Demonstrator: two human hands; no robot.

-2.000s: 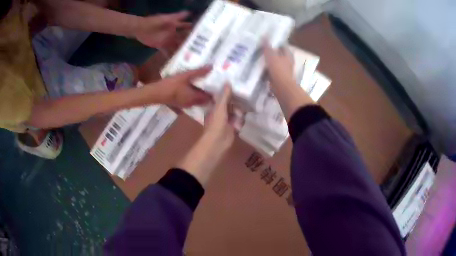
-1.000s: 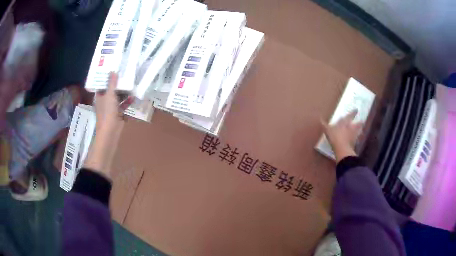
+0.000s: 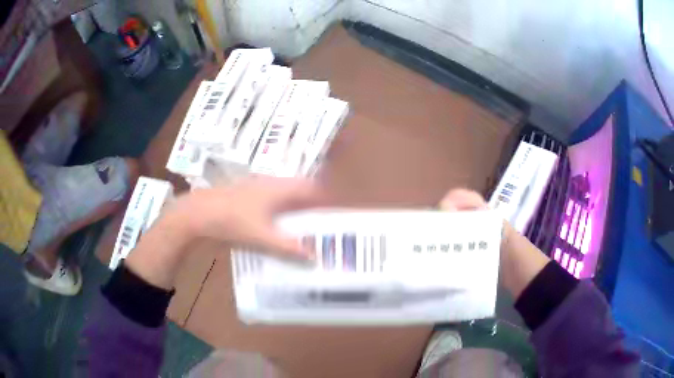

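A white toothbrush box [image 3: 429, 284] is held up close to the camera, lengthwise across the view, its printed face towards me and slightly blurred. My left hand [image 3: 244, 221] is on its left part, with fingers over the top edge and face. My right hand [image 3: 480, 214] grips its right end, partly hidden behind the box. White box stacks [image 3: 273, 125] lie on the brown cardboard sheet [image 3: 414, 118] at the upper left. A separate box [image 3: 140, 214] lies at the cardboard's left edge.
Another box [image 3: 526, 181] lies on the conveyor rollers [image 3: 550, 159] at the right, beside the blue shrink tunnel [image 3: 635, 192] with its pink glow. A person's leg [image 3: 77, 199] and yellow sleeve are at the left. A white wall [image 3: 480, 44] stands behind.
The small box on the cardboard's right side is gone from there, and both my hands now hold a box up close. My left hand has left the stacks. The view takes in more of the tunnel.
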